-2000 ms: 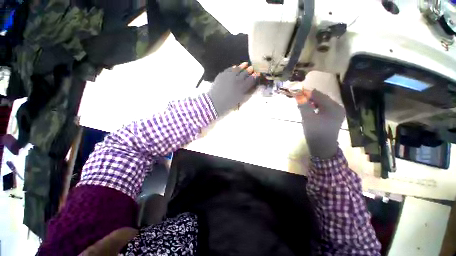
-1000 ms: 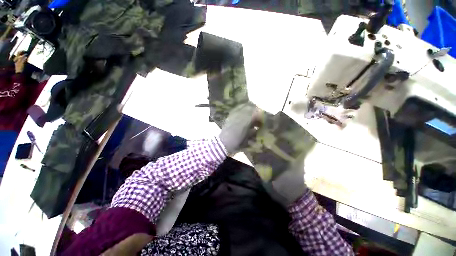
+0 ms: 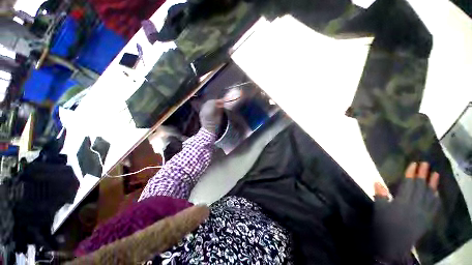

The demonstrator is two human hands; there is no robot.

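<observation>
My left hand (image 3: 211, 117), in a grey fingerless glove, is low in the gap left of the white sewing table. Its fingertips meet a pale rounded thing (image 3: 234, 95), perhaps a cup; blur hides whether they grip it. My right hand (image 3: 406, 220), also in a grey fingerless glove, lies with fingers apart on a camouflage panel (image 3: 396, 98) at the right. The panel runs down the white table and joins dark cloth at the top.
Stacked camouflage pieces (image 3: 163, 85) lie on the side table at left, with a small black rectangle (image 3: 128, 60) beyond. A white cord (image 3: 134, 173) hangs over its edge. Blue bins (image 3: 49, 83) and red clothing (image 3: 124, 15) are at upper left. Black cloth (image 3: 305, 191) covers my lap.
The view has swung left, and the machine head is out of view. My left hand has left the cloth and moved down into the gap. My right hand now lies flat on the panel.
</observation>
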